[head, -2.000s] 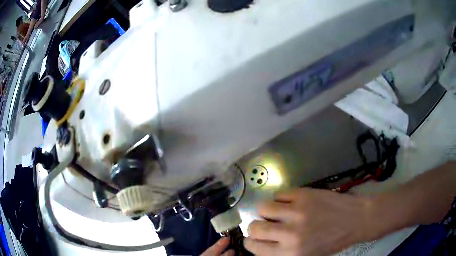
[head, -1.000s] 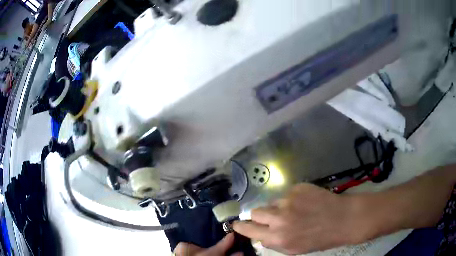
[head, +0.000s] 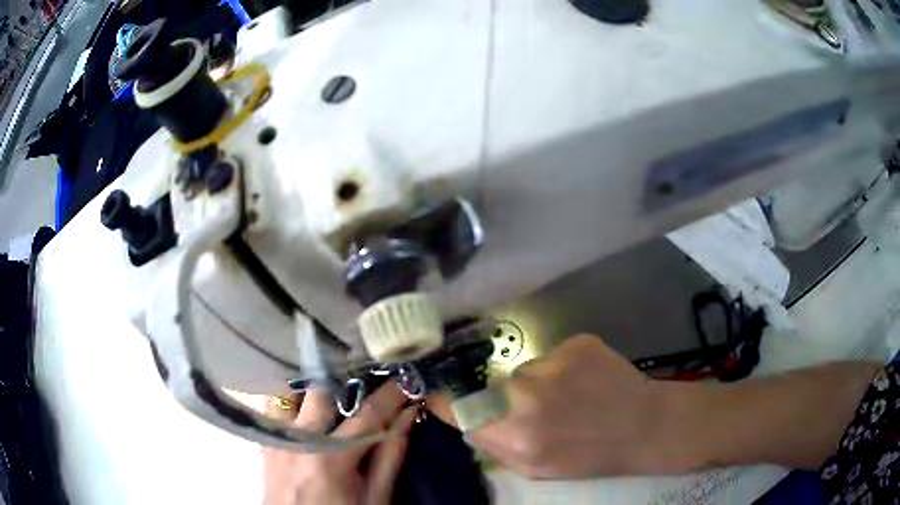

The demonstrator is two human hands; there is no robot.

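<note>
A dark garment piece (head: 444, 468) lies under the head of the white sewing machine (head: 582, 118). A small metal bit, possibly the zipper pull (head: 421, 410), shows at its upper edge. My left hand (head: 331, 459) holds the cloth's left side, its fingers partly behind the wire thread guides (head: 350, 396). My right hand (head: 582, 409) is curled beside the white knob (head: 481, 406), right of the cloth; its fingertips are hidden there, so their grip is unclear. The presser foot and needle are hidden.
The ribbed tension dial (head: 400, 325) and a curved metal bar (head: 183, 325) stand over the hands. Dark snips with red parts (head: 711, 350) and white cloth (head: 735, 247) lie beyond my right hand. Dark cloth (head: 18, 385) is at the far left.
The view has shifted, with the machine head larger and nearer. My left hand has come further into view, up along the cloth's left side. My right hand stays by the white knob.
</note>
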